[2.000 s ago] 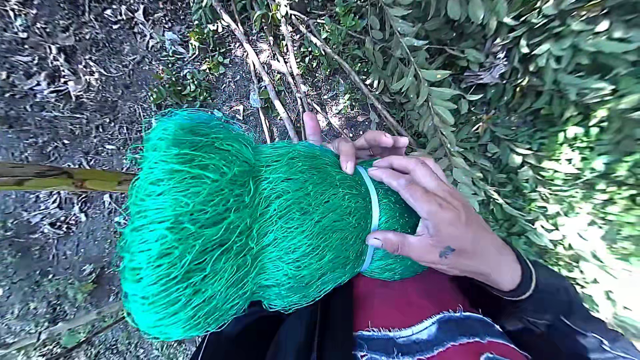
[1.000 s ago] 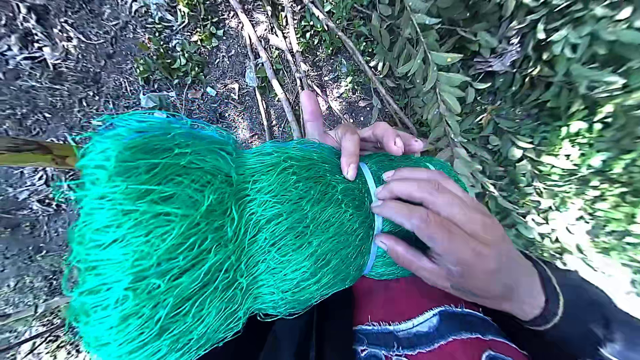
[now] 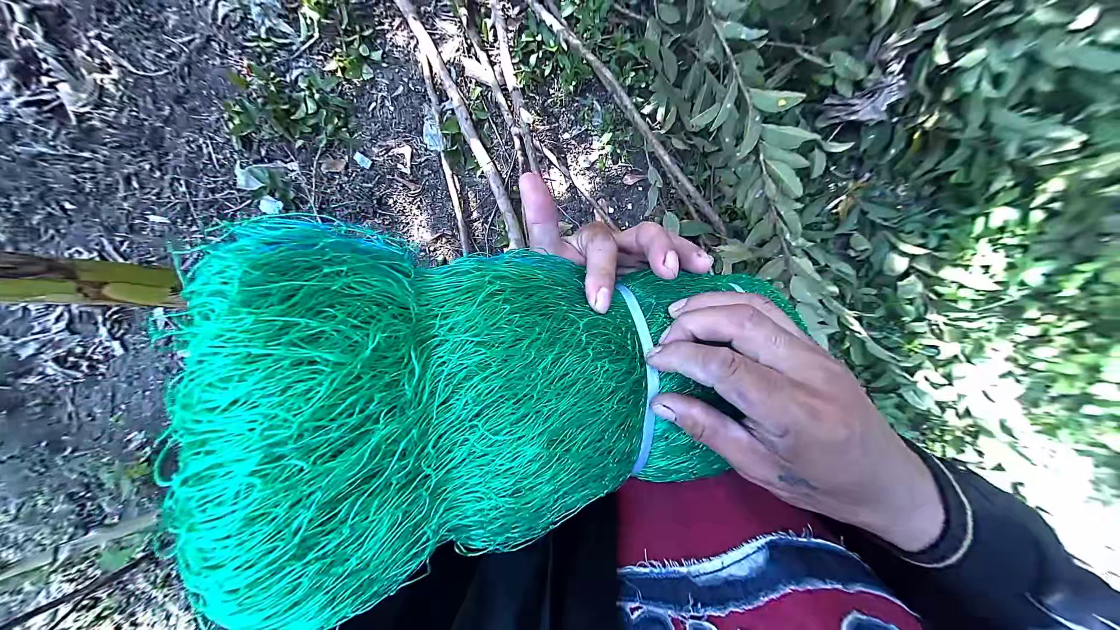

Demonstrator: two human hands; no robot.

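Observation:
A large bundle of green netting [image 3: 516, 402] lies across my lap, its loose, bushy end at the left. A narrow pale band [image 3: 649, 385] goes around the bundle near its right part. My left hand [image 3: 612, 249] holds the bundle from its far side, thumb raised and fingers curled over the upper edge just left of the band; its palm is hidden. My right hand [image 3: 779, 411] rests on the bundle from the right, back of the hand up, with thumb and fingertips at the band. Part of a second pale strip [image 3: 737, 287] shows beyond its fingers.
A green-brown stalk or pole [image 3: 87, 282] comes in from the left behind the netting. Thin bare sticks [image 3: 468, 131] lie on the leaf-littered ground beyond it. Leafy branches [image 3: 779, 157] fill the right side. Red cloth with a frayed dark patch [image 3: 744, 564] lies below the bundle.
My right fingertips have shifted down along the band, from its upper end toward its middle. My left thumb stands up farther from the netting. The bushy end now reaches lower in the view.

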